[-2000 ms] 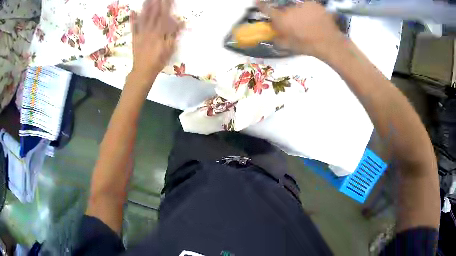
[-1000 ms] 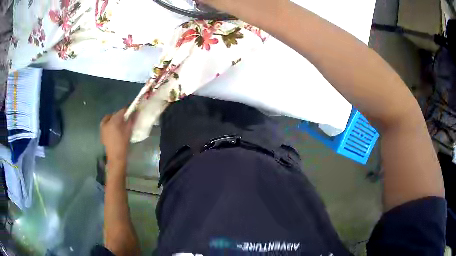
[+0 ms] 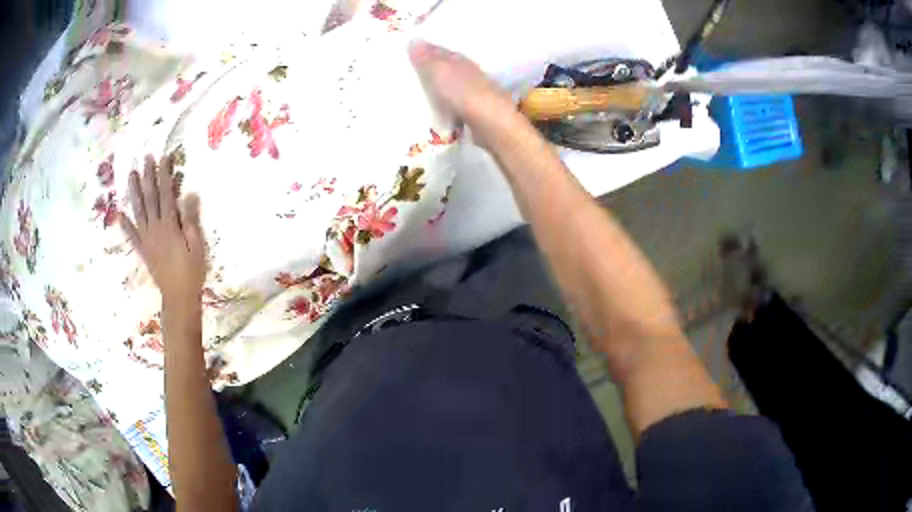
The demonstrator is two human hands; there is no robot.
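The floral garment (image 3: 300,170), cream-white with red-pink flowers, is spread over the pressing table (image 3: 500,215) and hangs over its near edge. My left hand (image 3: 165,225) lies on the garment at the left, fingers spread. My right hand (image 3: 445,80) is over the garment's right part; its fingers are blurred, and I see nothing held in it. The steam iron (image 3: 595,105) stands on the white cover to the right of my right hand, with its wooden handle free.
A pale steam hose (image 3: 800,76) runs right from the iron. A blue slotted plastic stool or basket (image 3: 765,130) is on the floor beyond the table's right end. Crumpled floral cloth (image 3: 70,440) hangs at the lower left, beside folded striped cloth (image 3: 148,440).
The right hand has let go of the iron, which now rests at the right. The left hand has moved from the garment's hanging edge onto the cloth. The garment is spread wider to the left.
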